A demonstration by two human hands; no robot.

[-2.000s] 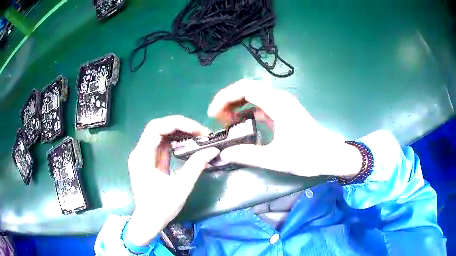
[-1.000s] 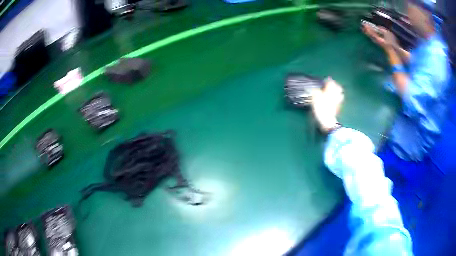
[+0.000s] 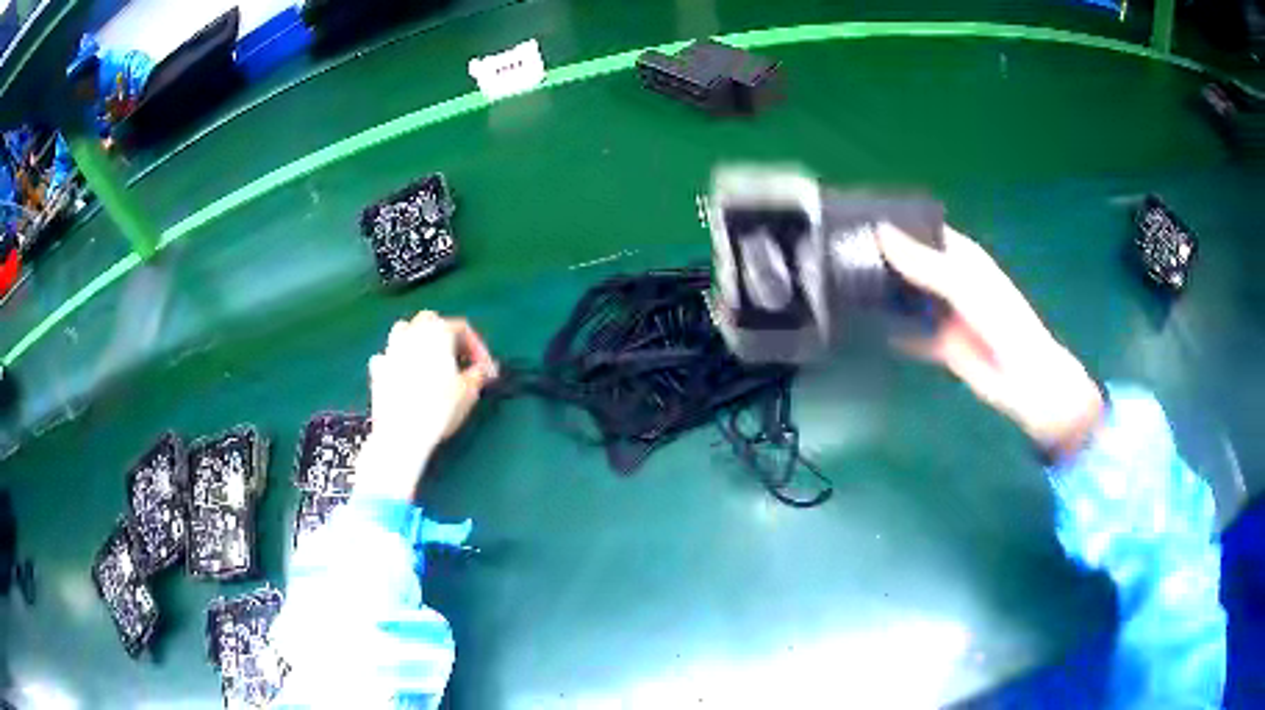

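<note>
My right hand (image 3: 992, 326) holds an open trail camera unit (image 3: 777, 264) by its dark half, above the bench. The pale-rimmed half with a dark inside points left; the unit is motion-blurred. It partly covers the tangled pile of black sealing rings (image 3: 645, 361) on the green bench. My left hand (image 3: 423, 388) is at the left end of the pile, thumb and fingertips closed on a black strand that runs into the heap.
Several mottled units (image 3: 226, 499) lie at lower left, one partly behind my left sleeve. Another unit (image 3: 411, 230) lies beyond my left hand, one (image 3: 1165, 246) at far right. A dark block (image 3: 710, 75) and white label (image 3: 508, 68) are near the light green line (image 3: 375, 136).
The view has swung back from the right. The unit my two hands held closely is now open in my right hand. My left hand has reached to the ring pile and pinches a strand.
</note>
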